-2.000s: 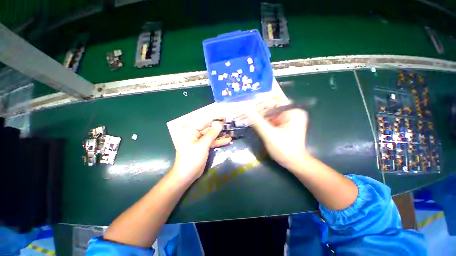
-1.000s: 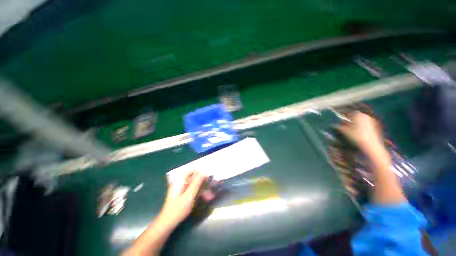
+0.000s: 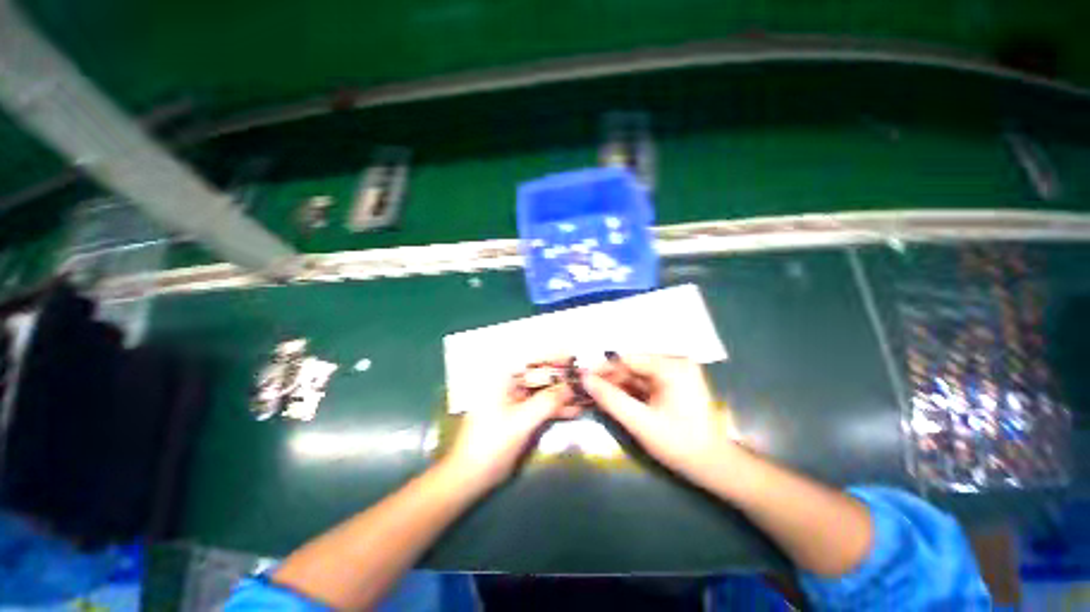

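My left hand (image 3: 508, 421) and my right hand (image 3: 672, 412) meet at the front of the white sheet (image 3: 586, 335). The fingers of my left hand are closed on a small dark circuit board assembly (image 3: 574, 375), mostly hidden by the fingertips and blurred. The fingers of my right hand touch the same spot from the right; whether they grip a separate small part cannot be told. The blue parts bin (image 3: 534, 213), with small white pieces (image 3: 586, 268) in it, stands just beyond the sheet.
A board pile (image 3: 292, 380) lies at left with a small white piece beside it. A clear blister tray (image 3: 986, 418) of small parts is at right. Beyond the pale rail (image 3: 765, 233), conveyor carriers (image 3: 379, 194) lie on the green belt. A black stack (image 3: 84, 418) is at far left.
My right hand has come back from the blister tray at right and now meets my left hand. The camera view has tilted and shifted. The left hand still holds the dark assembly.
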